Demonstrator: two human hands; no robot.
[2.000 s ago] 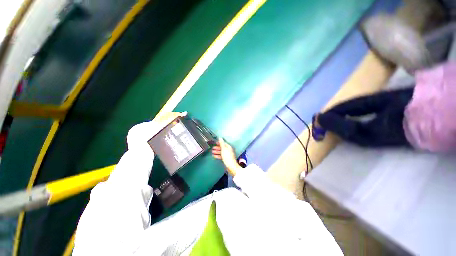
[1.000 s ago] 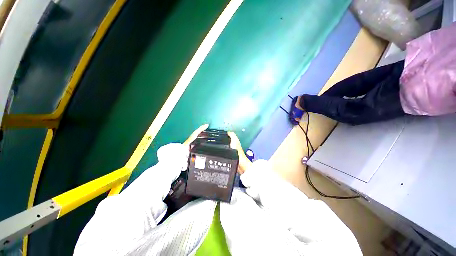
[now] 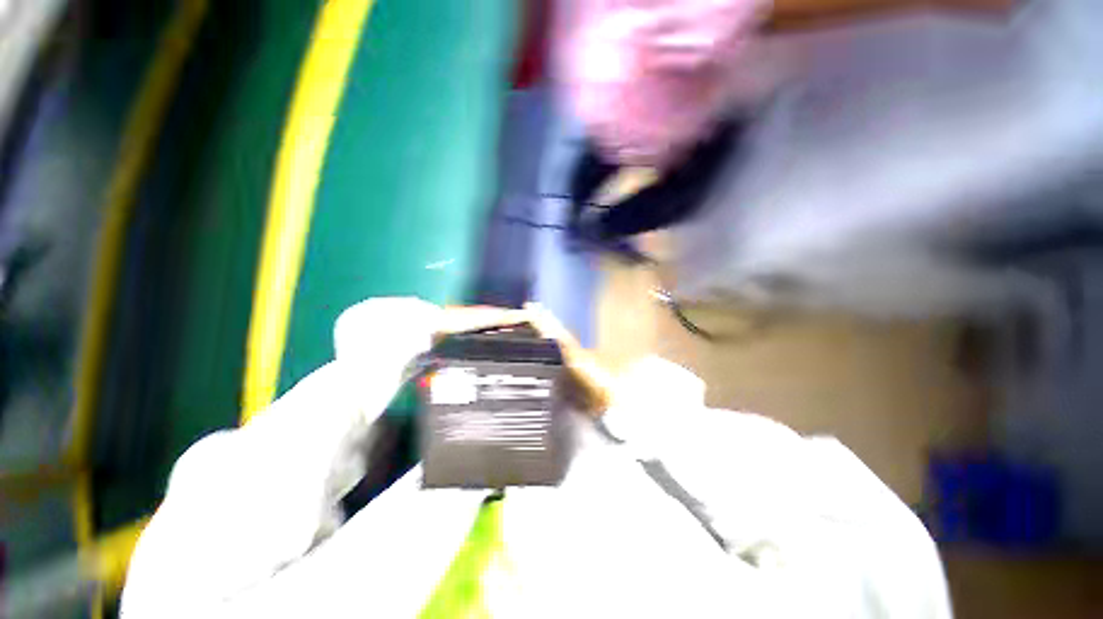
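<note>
A stack of black retail boxes [image 3: 496, 417] with white print and a small red mark is held close in front of my white-sleeved body. The front box faces up toward me; the boxes behind it are mostly hidden. My left hand [image 3: 474, 318] is at the far left side of the stack, largely covered by the boxes and sleeve. My right hand [image 3: 578, 369] is round the right side of the stack. Both hands are blurred.
The green line belt [image 3: 393, 181] with its yellow edge [image 3: 290, 206] runs along the left. A person in a pink top [image 3: 653, 73] stands beyond, by a pale cabinet [image 3: 871, 181]. A cable [image 3: 696, 324] hangs near the floor. A blurred blue object [image 3: 994, 498] is at the right.
The view has swung to the right, so the belt and the person appear further left. At first the boxes were tilted over the belt; now both hands hold the stack close to my body.
</note>
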